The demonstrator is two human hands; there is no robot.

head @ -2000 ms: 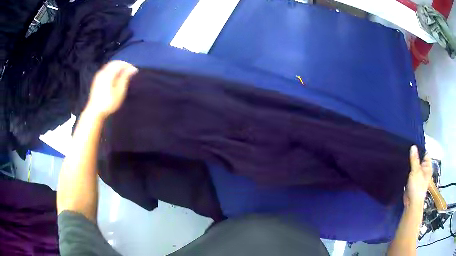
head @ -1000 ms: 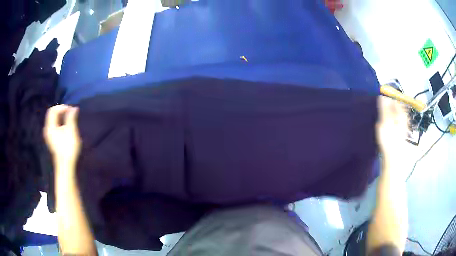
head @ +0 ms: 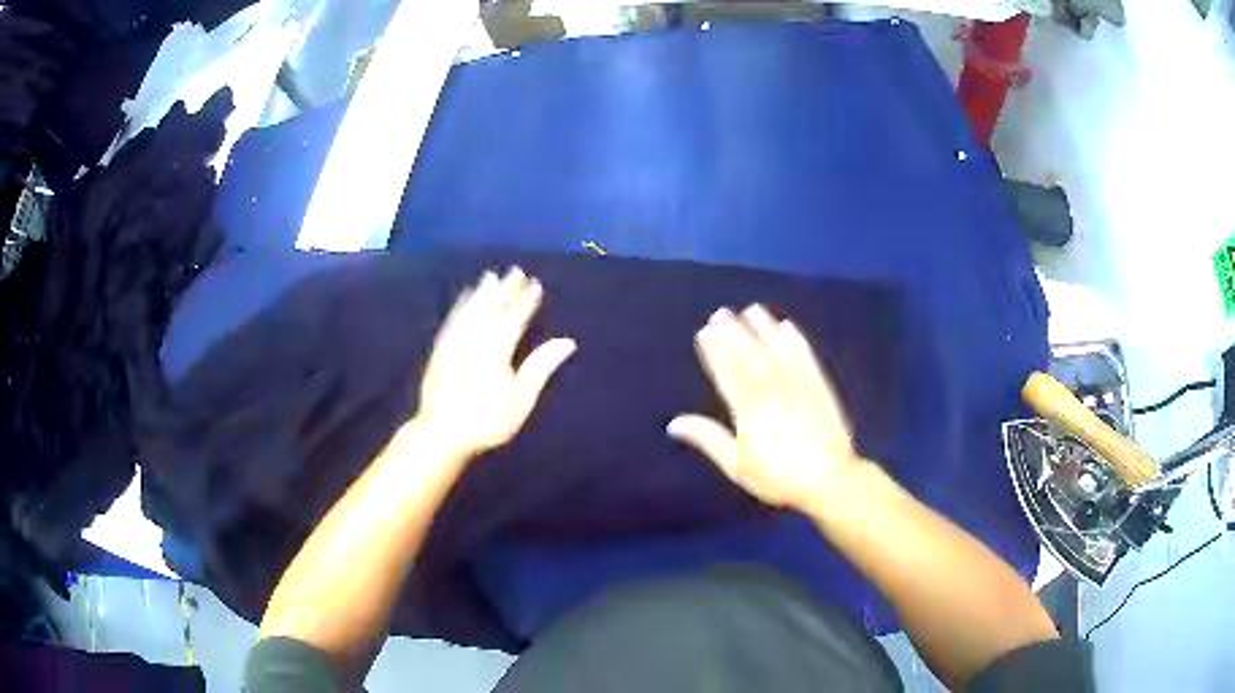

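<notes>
A dark plum-black garment (head: 610, 447) lies across the blue padded board, its left part hanging over the board's near left edge. My left hand (head: 490, 366) lies palm down on the middle of the cloth, fingers apart, holding nothing. My right hand (head: 775, 406) lies palm down on the cloth to the right of it, fingers slightly spread, holding nothing. The blue table cover (head: 677, 136) shows beyond the garment and to its right.
A steam iron (head: 1084, 474) with a wooden handle is parked at the right, with cords leading right. A crumpled dark garment pile (head: 95, 311) is at the left. A white strip (head: 386, 129) crosses the back left of the cover. A red pipe (head: 993, 75) stands behind.
My hands have let go of the garment's two ends and moved inward onto its middle. The garment, earlier held stretched between them, now lies on the board.
</notes>
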